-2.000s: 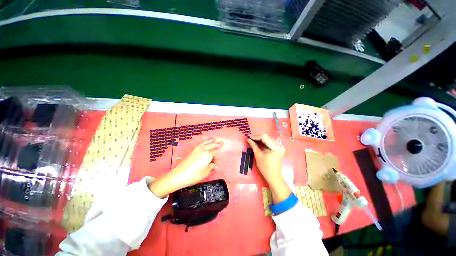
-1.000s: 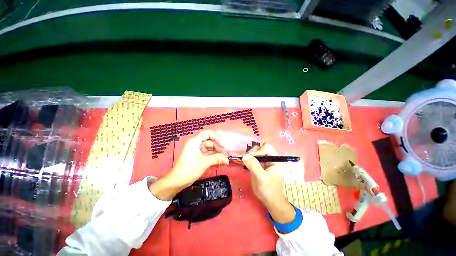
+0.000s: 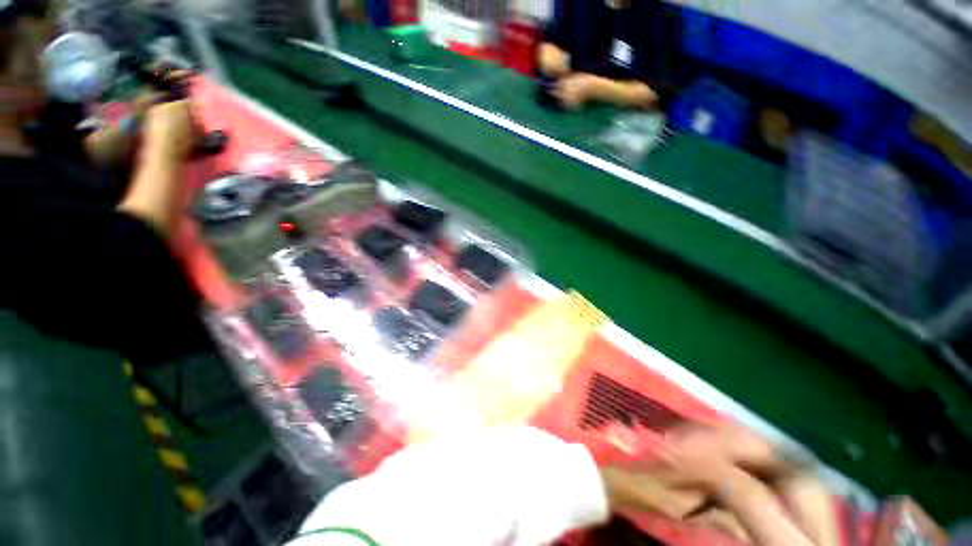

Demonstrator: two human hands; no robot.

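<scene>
My left hand (image 3: 682,482) is at the lower right, blurred, below a white sleeve. More blurred fingers overlap it on the right and seem to be my right hand (image 3: 783,493), cut off by the bottom edge. What either hand holds cannot be made out. The rows of dark foam pads (image 3: 620,405) lie on the red mat just above my left hand. The yellow adhesive sticker sheet (image 3: 533,357) lies left of the pads.
Clear blister trays (image 3: 421,363) with black units in pockets cover the bench's middle. Another worker's arm (image 3: 160,160) reaches over the bench at upper left. The green conveyor (image 3: 682,272) runs behind; a person's hands (image 3: 581,90) show across it. A blurred orange-pink box (image 3: 906,525) shows at lower right.
The view has swung left and blurred, so the hands and pads now lie at lower right. The black housing, glue gun and fan by my right hand are out of view.
</scene>
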